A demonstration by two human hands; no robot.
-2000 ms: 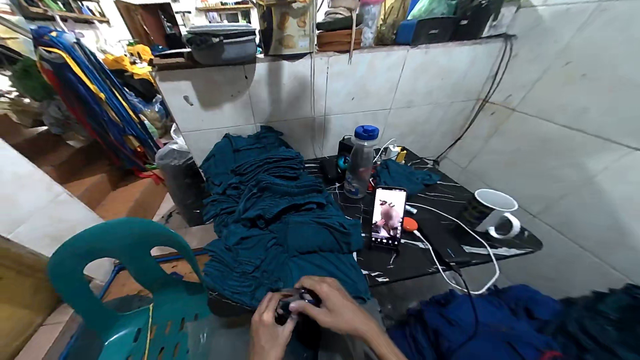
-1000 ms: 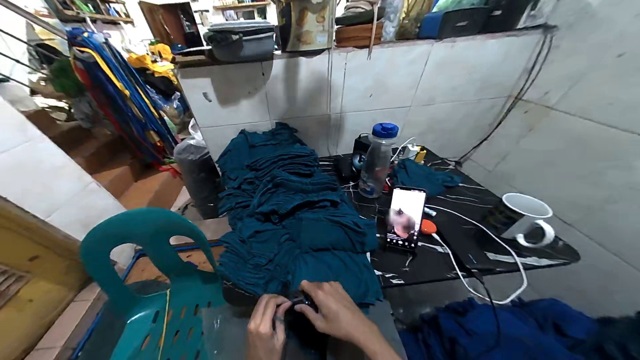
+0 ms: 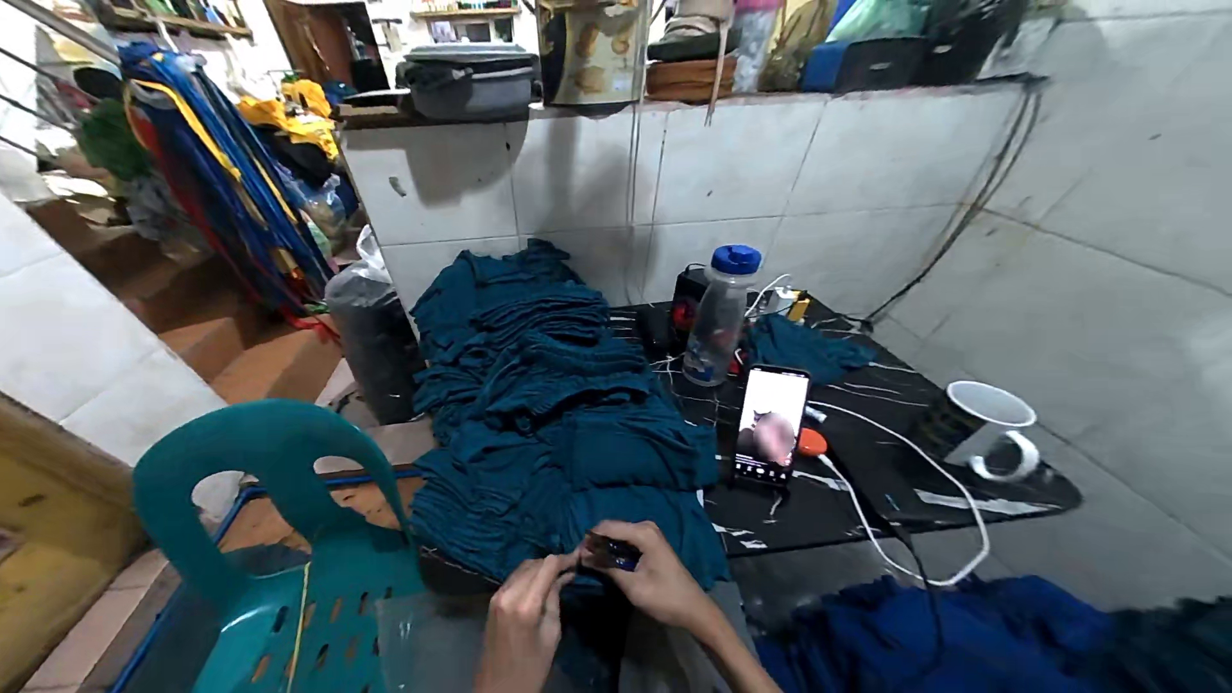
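Note:
My right hand is closed around a small dark, shiny object that I cannot identify. Beside it, my left hand has thumb and fingertips pinched together, nearly meeting the object; whether something thin is between them cannot be told. Both hands are at the near edge of a long pile of dark teal gathered fabric, which lies on a black marble-patterned table. Dark cloth shows beneath the hands.
Right of the pile are a lit smartphone, a clear bottle with blue lid, a mug and a white cable. A green plastic chair stands left. Blue fabric lies lower right. A tiled wall rises behind.
The right hand has turned, so that the dark object now shows upright between its thumb and fingers. The left hand has drawn slightly away from it to the left.

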